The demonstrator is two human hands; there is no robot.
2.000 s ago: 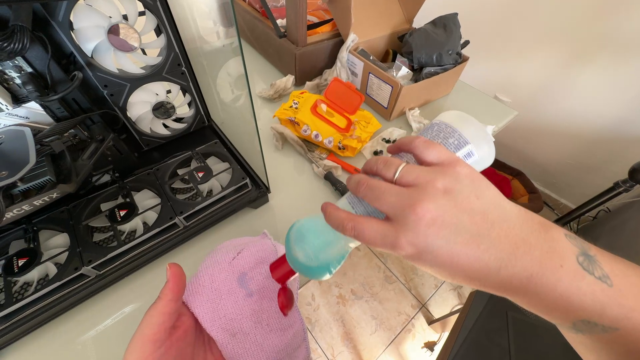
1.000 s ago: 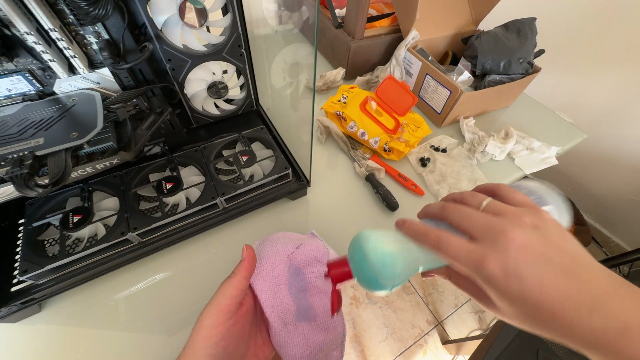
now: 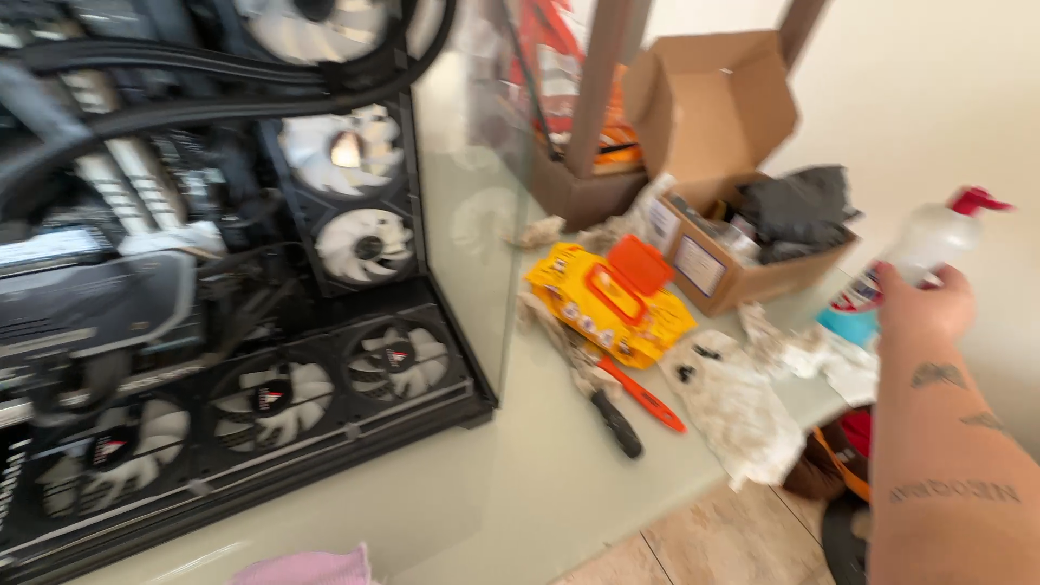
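Observation:
My right hand (image 3: pixel 926 305) grips a clear plastic bottle (image 3: pixel 938 236) with a red flip cap and blue liquid low inside it. The bottle stands tilted near the table's right corner, beside crumpled wipes (image 3: pixel 821 353). At the bottom edge shows part of a pink cloth (image 3: pixel 305 567); my left hand is out of view. An open computer case (image 3: pixel 455 418) with several fans fills the left side. Right of it lie a yellow pack of wipes (image 3: pixel 617 305) with its orange lid up, a black-handled tool (image 3: pixel 617 424) and an orange-handled tool (image 3: pixel 646 396).
A glass side panel (image 3: pixel 475 244) stands upright at the case's right edge. Behind the wipes is an open cardboard box (image 3: pixel 731 280) holding a dark bag. A soiled wipe (image 3: pixel 735 406) with small black screws lies near the table's edge. Beyond that edge, a bag (image 3: pixel 841 451) rests low down.
My right hand has moved the bottle away from the pink cloth to the far right, and the bottle has turned from cap-down to cap-up. My left hand has left the view. The view has shifted.

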